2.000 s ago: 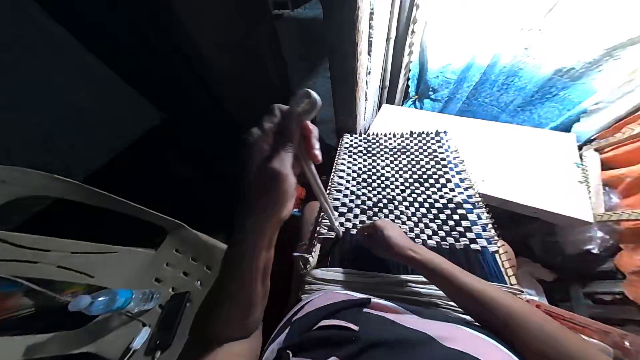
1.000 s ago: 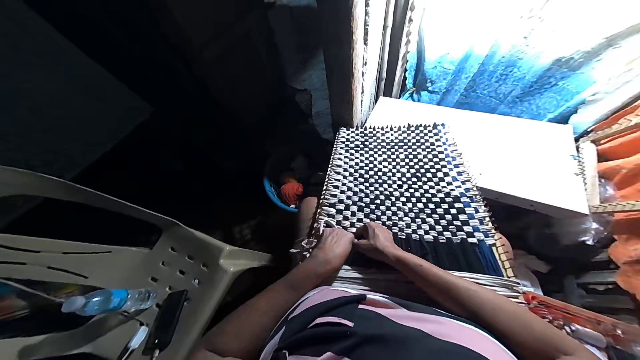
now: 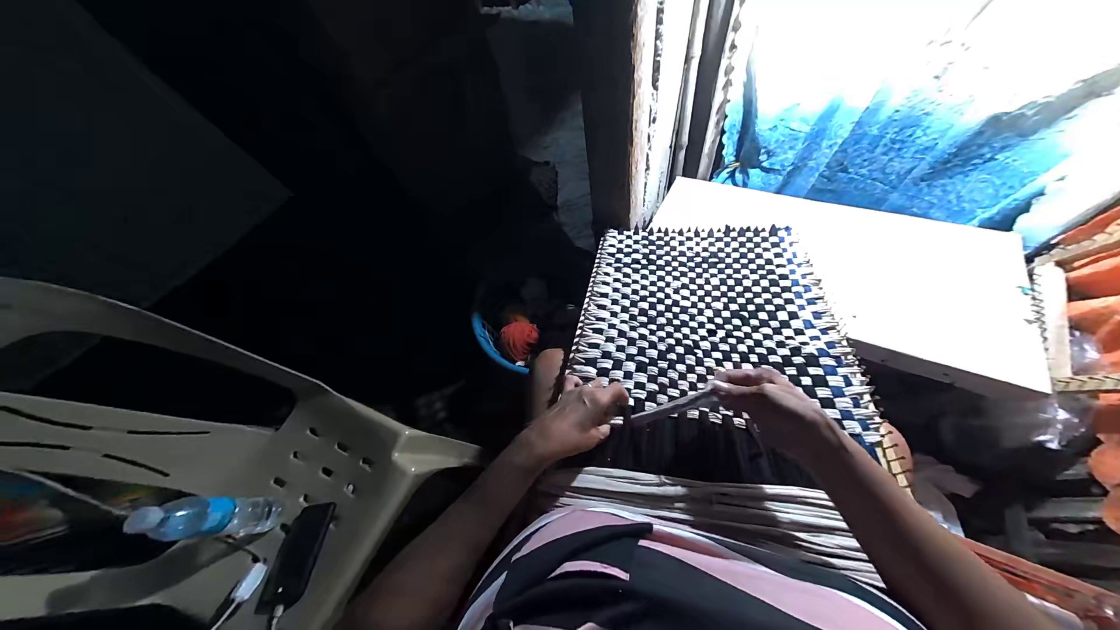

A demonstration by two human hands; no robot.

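A black, white and blue checkered weave of fabric strips (image 3: 700, 306) stretches over a frame with nails or loops along its edges. At its near left corner, my left hand (image 3: 584, 418) rests with bent fingers by the frame's side. My right hand (image 3: 766, 398) pinches a pale fabric strip (image 3: 678, 406), which runs taut from the left hand across the weave's near edge. Dark unwoven strips lie just below. Nearer my body, a bundle of pale strips (image 3: 691, 499) crosses the frame. Whether the left fingers grip the strip is partly hidden.
A beige plastic chair (image 3: 411, 455) on the left holds a water bottle (image 3: 206, 516) and a black phone (image 3: 297, 560) with a cable. Beyond it is a blue basin (image 3: 494, 350) with a red yarn ball (image 3: 520, 339). A white board (image 3: 936, 280) lies at right, near a blue curtain (image 3: 884, 157).
Two seconds ago my left hand was raised with a pale looped strip; it is now down at the frame's left edge. Since one second ago, my right hand has moved right, drawing the strip out.
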